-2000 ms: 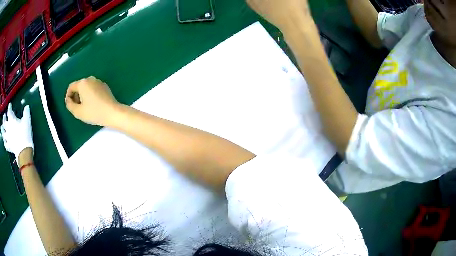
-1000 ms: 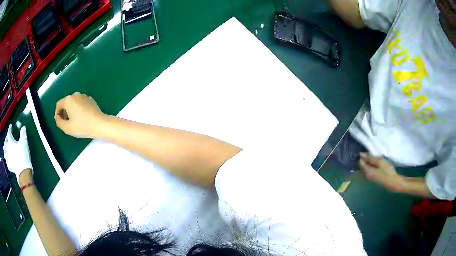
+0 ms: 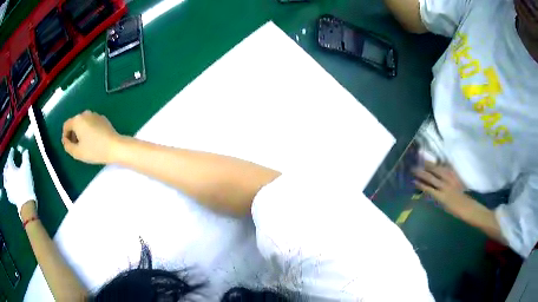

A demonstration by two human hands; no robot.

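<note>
My right hand (image 3: 88, 137), bare, is curled into a loose fist over the green belt (image 3: 177, 50), past the edge of the white foam sheet (image 3: 265, 100). I cannot tell whether it holds anything. My left hand (image 3: 19, 180), in a white glove, is at the far left over the belt with thumb and fingers apart and nothing visible in it. A phone middle frame (image 3: 125, 56) lies on the belt beyond my right hand, its dark board end away from me and a small white label at its near end. Another dark frame (image 3: 8, 259) lies at the left edge, partly cut off.
A red tray (image 3: 41, 82) with several dark phone parts stands at the upper left. A white strip (image 3: 47, 156) crosses the belt between my hands. A dark phone part (image 3: 358, 46) lies beyond the sheet, beside a neighbouring worker (image 3: 478, 100) whose hand (image 3: 442, 186) is over clear film.
The middle frame has travelled left along the belt, and the frame by my left hand has slid toward the lower left. My hands have barely moved since one second ago. The neighbour's hand has shifted.
</note>
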